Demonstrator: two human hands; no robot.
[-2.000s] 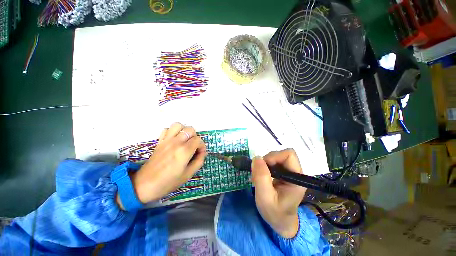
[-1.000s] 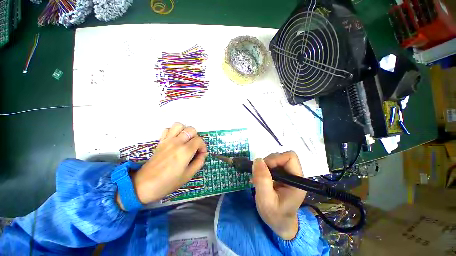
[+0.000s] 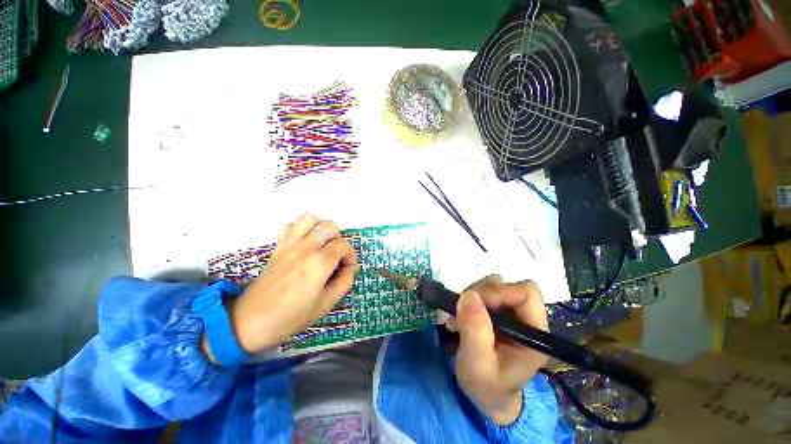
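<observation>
The green PCB panel (image 3: 392, 282) lies on the white sheet under my hands. Coloured lead wires (image 3: 238, 263) run in rows on its left part; its right part shows bare silvery pads. My left hand (image 3: 299, 277) rests over the panel's middle, fingers bent and fingertips together; whether they pinch a wire is hidden. My right hand (image 3: 494, 342) grips the black soldering iron (image 3: 520, 334) just right of the panel. The iron's thin tip points left over the pads, a little right of my left fingertips.
A wire pile (image 3: 314, 132) lies above the panel. A round dish with silvery contents (image 3: 422, 102), tweezers (image 3: 453, 212) and a black fume extractor fan (image 3: 529, 95) stand to its right. An iron stand with a yellow tray (image 3: 675, 201) is at right. Wired bundles (image 3: 139, 22) lie upper left.
My right hand and the iron have moved slightly right and down, and the tip is a little farther from my left fingertips. My left hand has stayed in place.
</observation>
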